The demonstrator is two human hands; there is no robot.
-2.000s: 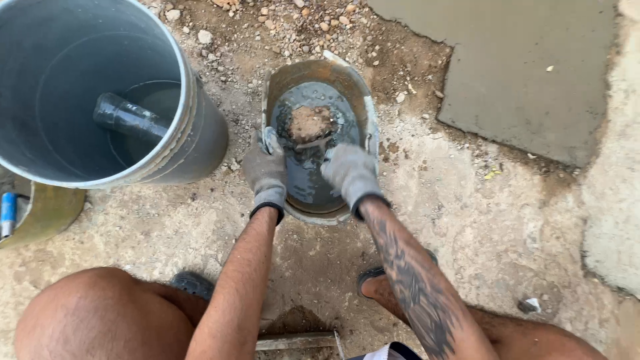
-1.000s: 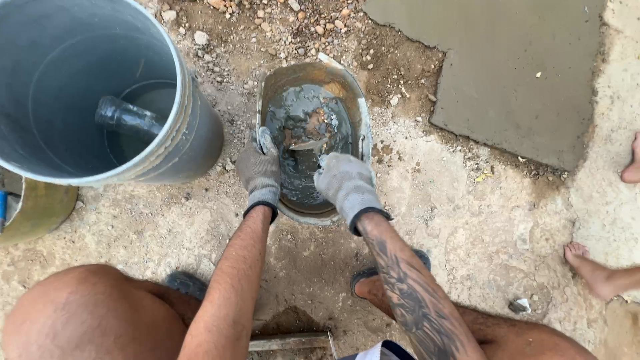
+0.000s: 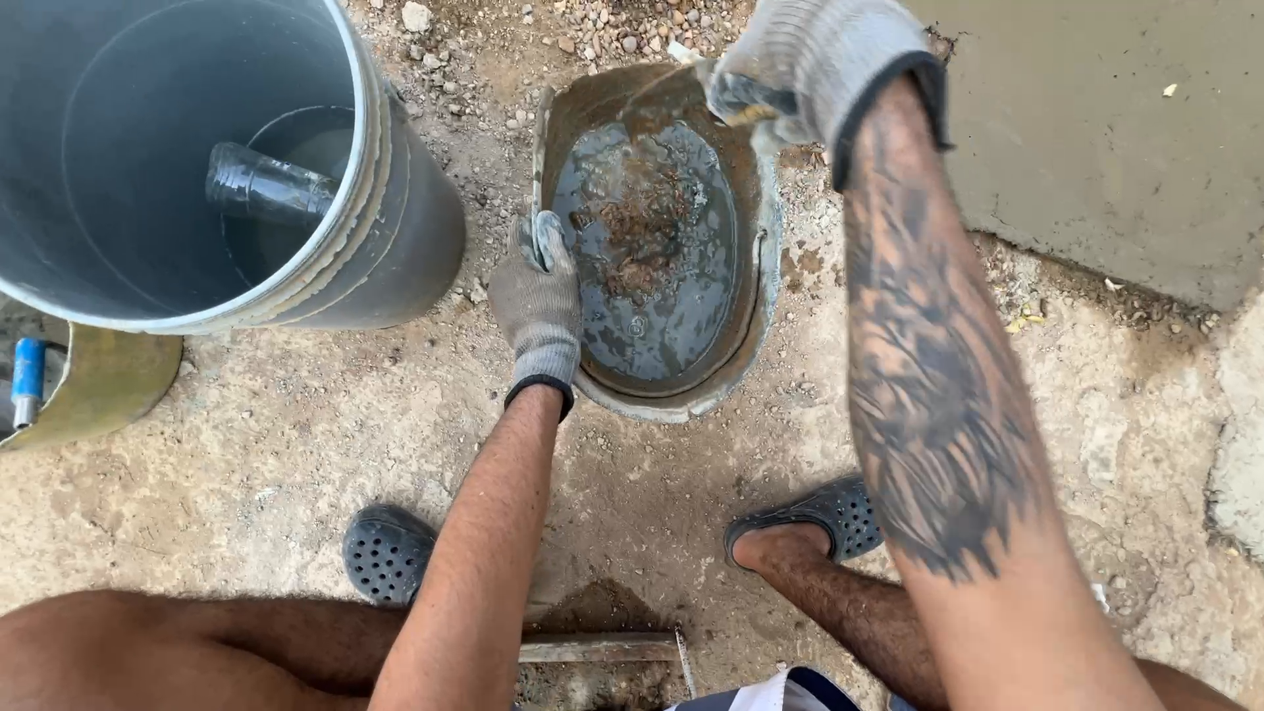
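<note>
A cut-down plastic container (image 3: 762, 296) stands on the ground, holding grey wet mix (image 3: 642, 336) with a brown, grainy patch in its middle. My left hand (image 3: 541, 296), in a grey knit glove, grips the container's left rim with the thumb over it. My right hand (image 3: 805, 74), gloved too, is above the container's upper right edge, closed on a tool's handle. Part of that handle shows dark and yellow; the tool's blade is blurred or hidden, so its kind is unclear.
A large grey bucket (image 3: 425, 227) at the upper left holds water and a clear bottle (image 3: 269, 186). Beside it lies a yellowish curved container (image 3: 123, 380) with a blue-handled item (image 3: 28, 380). Smooth wet concrete (image 3: 1106, 128) spans the upper right. A wooden piece (image 3: 597, 648) lies near my feet.
My right hand has moved from inside the container up to beyond its upper right edge. My left hand remains at the left rim. Another person's bare feet, at right one second ago, are out of view.
</note>
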